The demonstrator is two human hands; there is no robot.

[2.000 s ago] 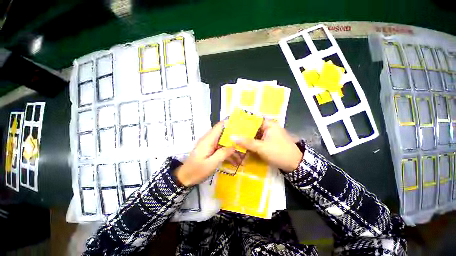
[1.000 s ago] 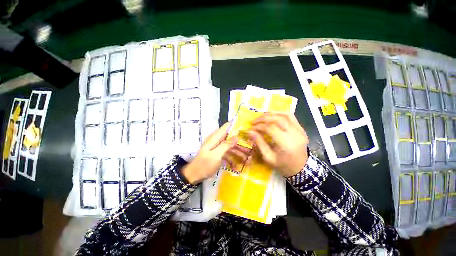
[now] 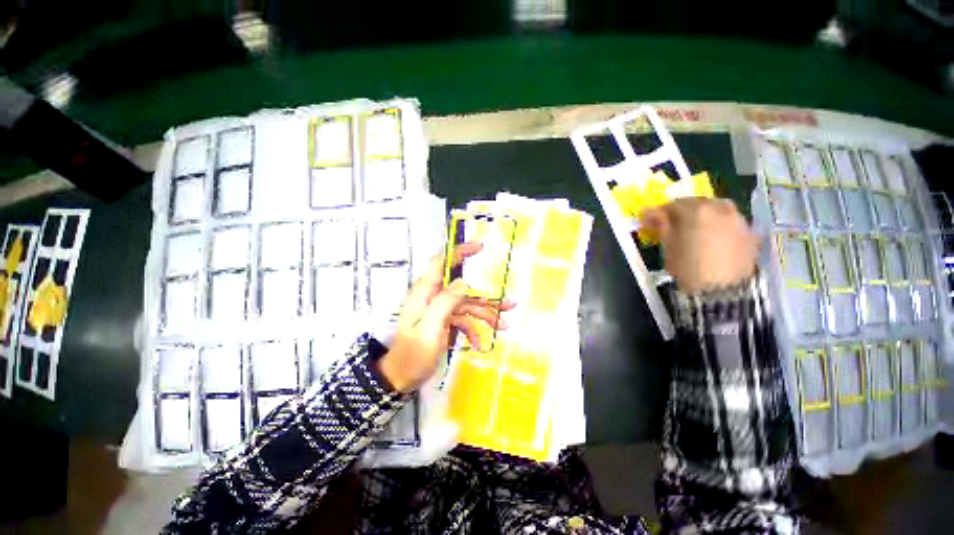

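Observation:
My left hand (image 3: pixel 424 329) holds a thin rectangular phone frame (image 3: pixel 512 256) over the stack of die-cut adhesive sheets (image 3: pixel 554 266). The frame's upper part has a yellow edge, and its centre is open. My right hand (image 3: pixel 711 246) is at the heap of yellow release liner (image 3: pixel 642 195) on the white waste sheet (image 3: pixel 600 149). A yellow piece with a pale side shows just above the right hand's fingers; whether they grip it cannot be told.
A near blister tray (image 3: pixel 288 230) with frames lies left of the stack. A second blister tray (image 3: pixel 837 225) stands at the right. Other waste sheets (image 3: pixel 54 256) with yellow scraps lie far left. A green conveyor belt (image 3: pixel 471 78) runs behind a pale rail.
My right hand has moved from the held frame right to the yellow heap. The solid yellow piece is off the frame, whose open centre and yellow edge now show. My left hand still holds the frame.

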